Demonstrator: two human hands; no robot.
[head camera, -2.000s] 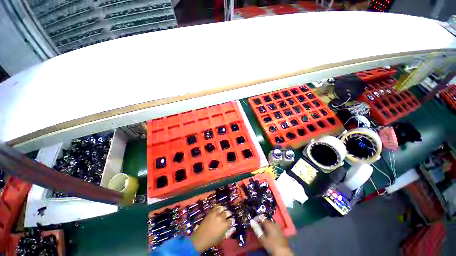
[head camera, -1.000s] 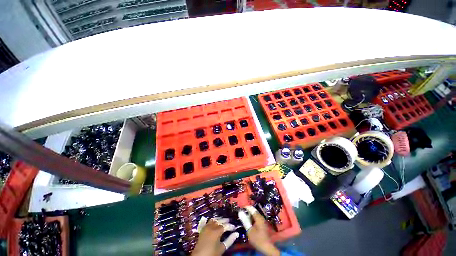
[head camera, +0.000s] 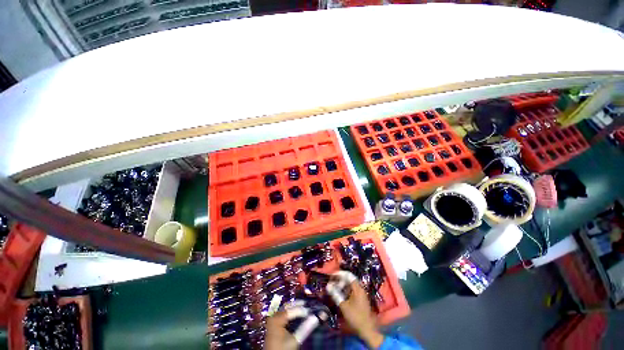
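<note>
The orange-red parts tray (head camera: 397, 304) lies nearest me, with glossy black-and-metal parts (head camera: 231, 307) in rows at its left and heaped at its right. My left hand (head camera: 287, 329), cut off by the bottom edge, is over the tray's middle with white finger cots beside dark parts. My right hand (head camera: 354, 307) is just right of it, fingertips bent together over the parts. Blur hides whether either hand grips a part. Behind, the orange-red compartment tray (head camera: 239, 189) has single dark parts in its front pockets and empty pockets at the back.
A second compartment tray (head camera: 425, 176) stands behind right. Two cream rings (head camera: 438, 219), small jars (head camera: 397, 206), a white tissue (head camera: 405, 254) and a small dark device (head camera: 472, 272) are at the right. A white bin (head camera: 167, 198), pale yellow ring (head camera: 179, 239) and small orange tray (head camera: 83, 328) are left. The white shelf (head camera: 308, 65) overhangs.
The view has shifted a little. Over the last second my left hand has moved down toward the bottom edge, and my right fingertips have drawn together slightly higher over the parts.
</note>
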